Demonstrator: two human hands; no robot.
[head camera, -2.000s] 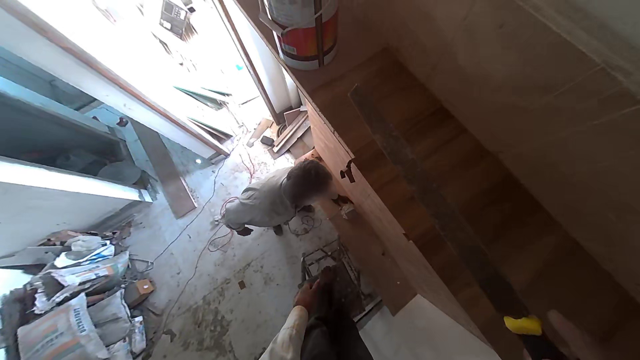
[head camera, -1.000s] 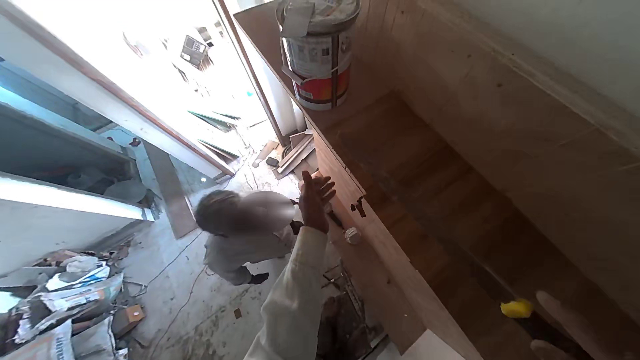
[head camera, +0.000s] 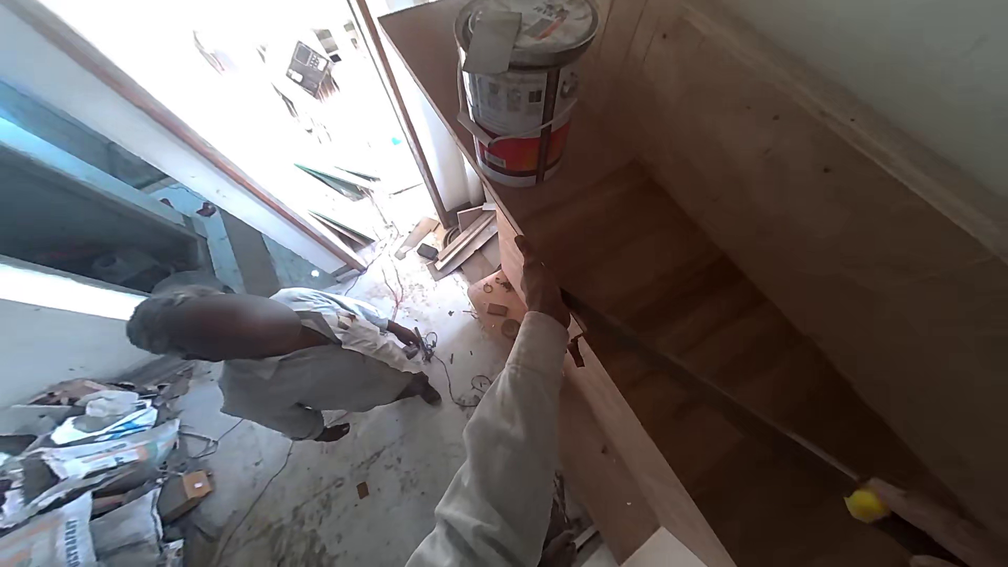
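Observation:
My left hand (head camera: 543, 287) lies on the front edge of a wooden cabinet top (head camera: 669, 441), and the far end of a long narrow blade is beside its wrist. Whether its fingers grip the edge or the blade is hidden. At the lower right, my right hand (head camera: 921, 512) is closed around the yellow and dark handle of what looks like a hand saw (head camera: 709, 386). The blade slants across the brown wood surface, seen nearly edge-on. A small dark metal fitting (head camera: 577, 352) sits at the cabinet's edge, just below my left wrist.
A lidded paint bucket (head camera: 516, 118) stands on the far end of the top. A wood-panelled wall (head camera: 819, 173) borders it on the right. Below left stands another person (head camera: 315, 378), near cords on the floor. Filled sacks (head camera: 118, 457) and wood offcuts (head camera: 468, 240) lie on the floor.
My left hand was low beside the cabinet, then raised with its fingers spread, and is now on the edge. The other person has turned and stands farther left. My right hand keeps the saw.

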